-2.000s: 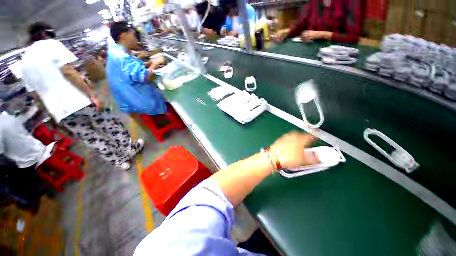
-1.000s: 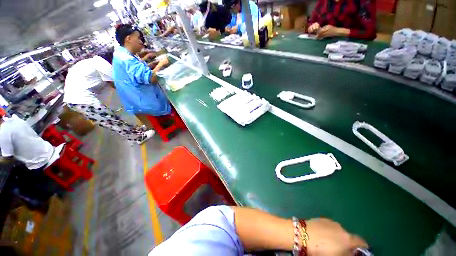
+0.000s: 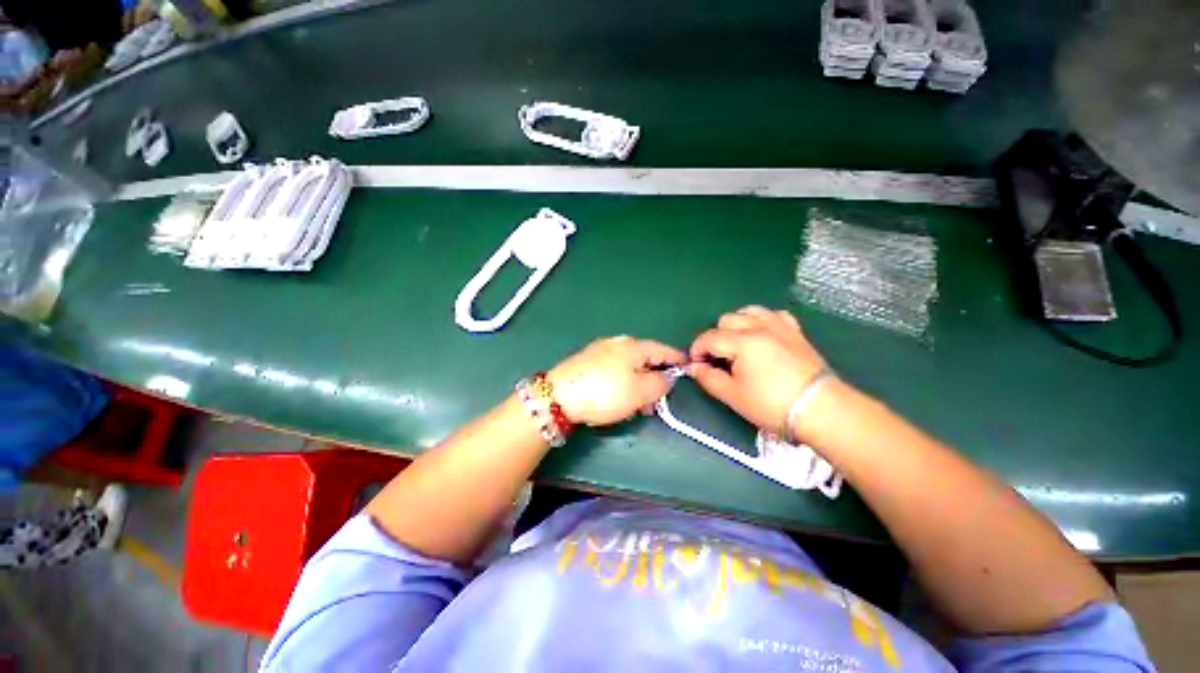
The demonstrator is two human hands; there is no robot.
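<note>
A coiled white charging cable (image 3: 720, 444) lies slantwise near the bench's front edge, its round-head end at the lower right, partly under my right forearm. My left hand (image 3: 605, 380) and my right hand (image 3: 761, 367) meet at the loop's upper-left end, fingertips pinched together on it. A twist tie between the fingers is too small to make out. Another coiled cable (image 3: 513, 272) lies alone on the green bench, up and left of my hands. A pile of twist ties (image 3: 869, 272) lies to the right.
A finished cable stack (image 3: 270, 217) is at left, beside a clear plastic bag (image 3: 40, 230). More cables lie beyond the pale strip (image 3: 553, 180), with stacks (image 3: 903, 42) at the back. A black device (image 3: 1069, 224) with a cord is at right. A red stool (image 3: 257, 533) stands lower left.
The view has swung down and right onto the bench before me. My left hand, earlier reaching over the bench, is now together with my right hand at a cable loop.
</note>
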